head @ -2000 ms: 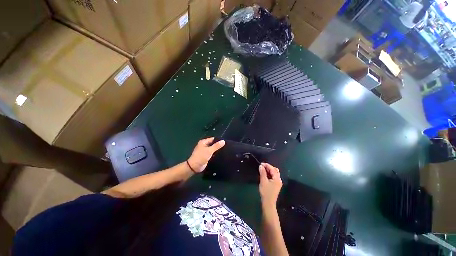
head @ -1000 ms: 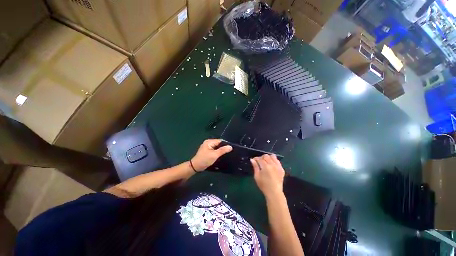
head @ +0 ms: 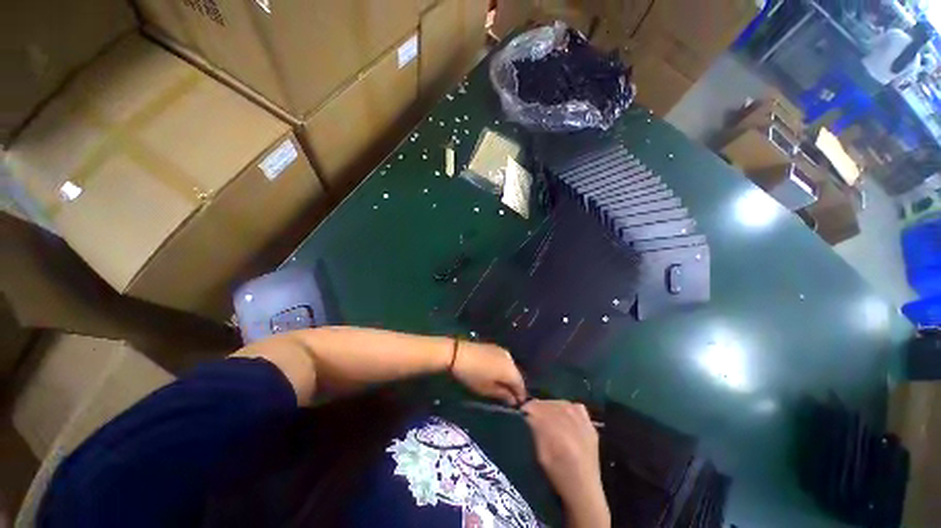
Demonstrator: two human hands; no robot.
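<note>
My left hand (head: pixel 489 371) and my right hand (head: pixel 563 433) meet low in the centre, fingertips almost touching. Between and under them is a dark panel (head: pixel 485 406), seen nearly edge-on; my right hand is on its edge. A small dark bit, perhaps a cord, shows at my left fingertips; its shape is unclear. Beyond my hands lie dark panels (head: pixel 578 268) and a fanned stack of grey-black panels (head: pixel 640 206), the nearest with a rounded-rectangle outline. A single panel (head: pixel 279 299) with a similar outline lies at left, partly behind my left arm.
A clear bag of black cords (head: pixel 562 77) stands at the far end of the green table (head: pixel 764 299). A pale yellow pad (head: pixel 491 157) and yellow slip (head: pixel 517 188) lie near it. Dark panels stand at right (head: pixel 851 454) and lower right (head: pixel 660 464). Cartons (head: pixel 155 155) stand at left.
My left hand has moved right and nearer my body, beside my right hand, which has also come lower. The panel has come down with them and is seen more edge-on. The view has shifted slightly.
</note>
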